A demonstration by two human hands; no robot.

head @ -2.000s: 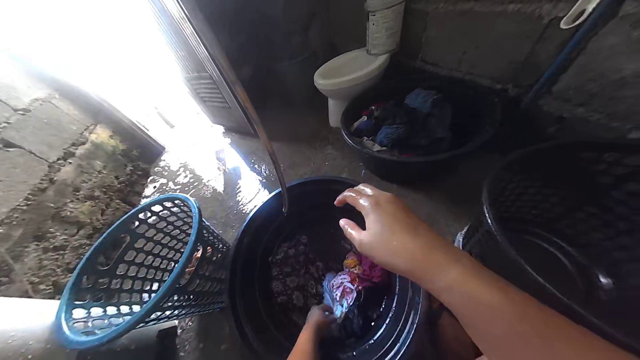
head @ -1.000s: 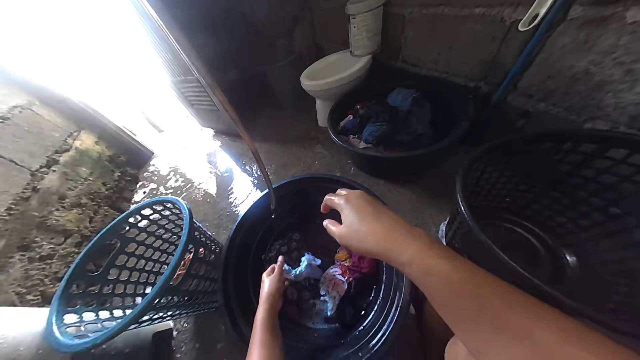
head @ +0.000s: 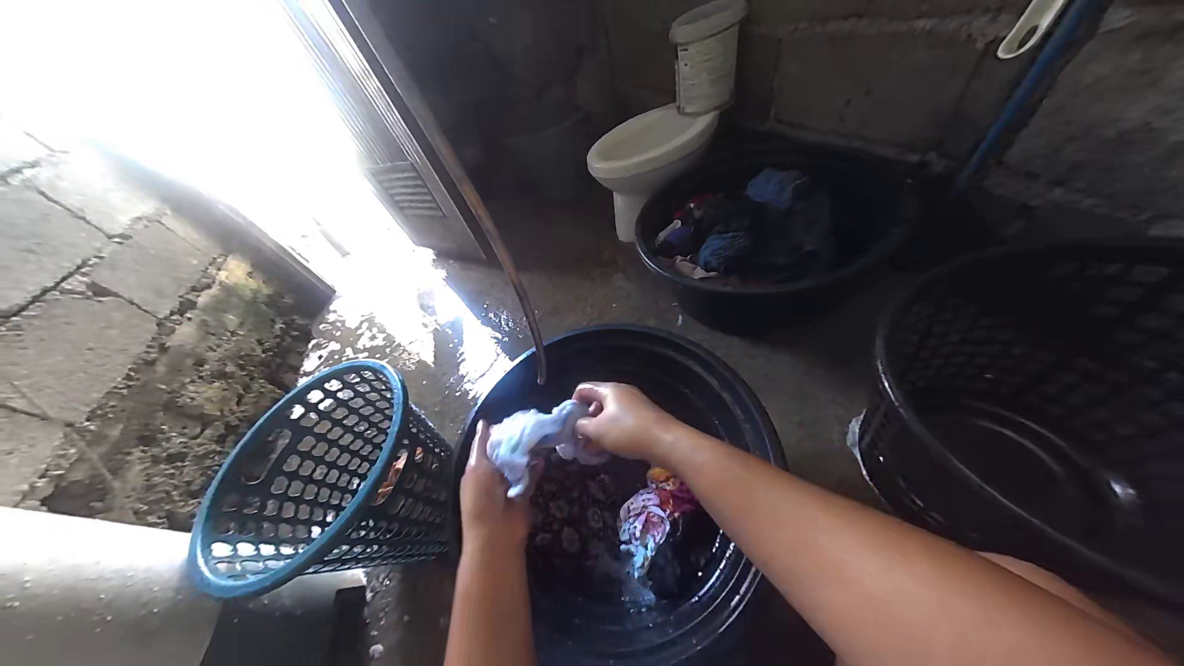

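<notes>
A wet, light blue cloth (head: 529, 442) is stretched between my two hands over a round black plastic tub (head: 754, 416). My left hand (head: 492, 495) holds its left end near the tub's left side. The other end is pinched in the fingers of my right hand (head: 620, 421). Below them, a bunched pink and white patterned cloth (head: 645, 520) lies in the tub, with a dark flowered cloth (head: 569, 518) beside it. A hose (head: 504, 259) hangs down to the tub's far rim, close to my right hand.
A blue plastic laundry basket (head: 400, 416) leans at the left. Behind the tub stand a dark basin (head: 758, 301) of clothes and a toilet (head: 647, 148). At the right is a large black perforated basket (head: 888, 370). The concrete floor (head: 592, 291) is wet.
The light blue cloth was in my left hand alone a second ago; now my right hand grips it too. Two seconds ago my left hand was lower, beside the patterned cloth.
</notes>
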